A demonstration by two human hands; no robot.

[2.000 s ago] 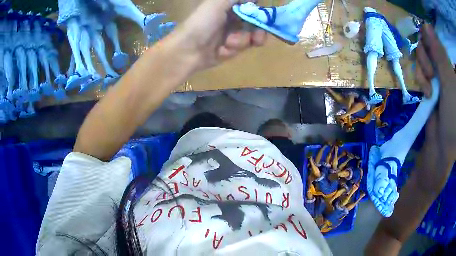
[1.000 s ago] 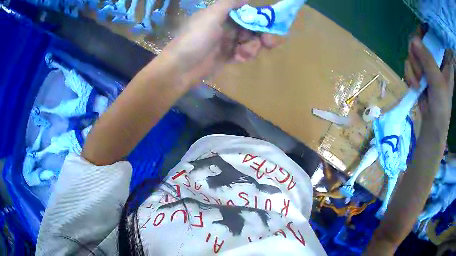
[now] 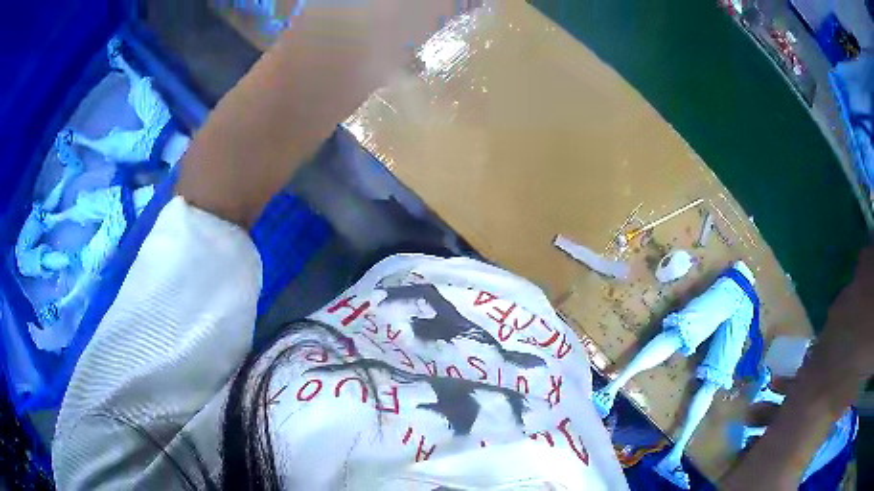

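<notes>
Neither of my hands shows. My left forearm, blurred, runs up to the top edge, which cuts it off. My right forearm is at the right edge, with its hand outside the picture. A pale blue-white figure lower body (image 3: 714, 321) in baggy shorts lies on the brown bench (image 3: 517, 144) at the right, its sandalled feet at the bench's near edge. A dark blue sash (image 3: 753, 331) runs along its side. More pale figure parts show beside my right forearm, partly hidden by it.
A white ring (image 3: 676, 266), a flat white strip (image 3: 591, 256) and a thin yellowish stick (image 3: 666, 222) lie on the bench. A green strip (image 3: 709, 105) runs beyond. At left, a blue tray (image 3: 182, 86) holds pale leg assemblies (image 3: 101, 225).
The view has turned. The hands and the sandalled feet they held have gone out of the picture. The tray at left came into view; the bin of orange-tan and blue parts left it.
</notes>
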